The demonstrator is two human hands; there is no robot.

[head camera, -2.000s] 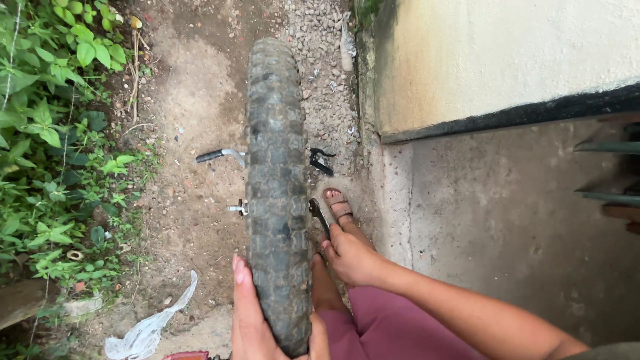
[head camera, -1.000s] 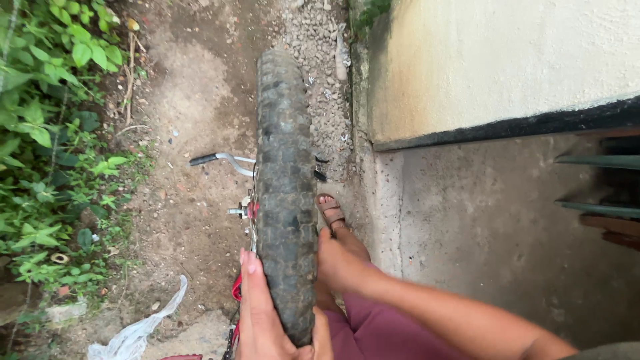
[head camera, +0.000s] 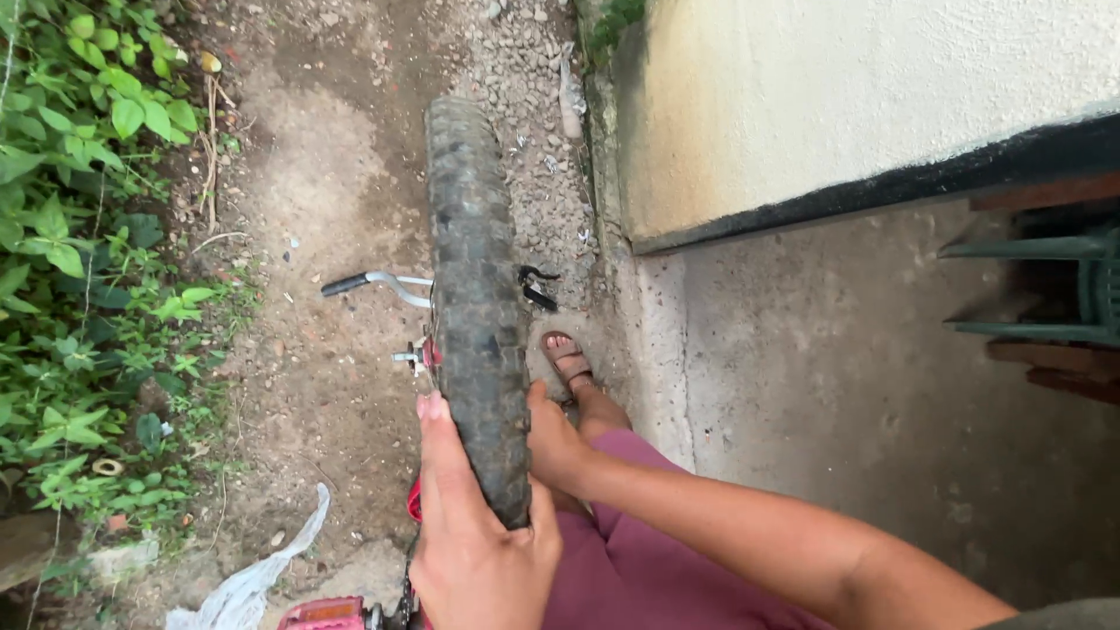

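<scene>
A knobby bicycle tire (head camera: 479, 289) stands upright in the middle, its tread toward me. My left hand (head camera: 481, 525) grips the tire at its near end, fingers on the left side and thumb on the right. My right hand (head camera: 556, 442) is at the tire's right side, its fingertips partly hidden behind the tread; whether it holds anything is not visible. An axle end with a nut (head camera: 407, 357) sticks out on the left. Beyond it lie a handlebar grip (head camera: 346, 284) on the left and a brake lever (head camera: 537, 275) on the right. A red pedal (head camera: 322, 614) shows at the bottom.
Green plants (head camera: 70, 262) line the left side. A clear plastic bag (head camera: 249, 582) lies on the dirt at lower left. A painted wall (head camera: 840, 96) rises at upper right, above a concrete floor (head camera: 805, 376). Green plastic furniture (head camera: 1098, 289) stands at the right edge. My sandaled foot (head camera: 569, 359) is right of the tire.
The tire has tilted relative to the bicycle parts behind it. My right hand has moved in against the tire's side; the wrench seen in it two seconds ago is now out of sight.
</scene>
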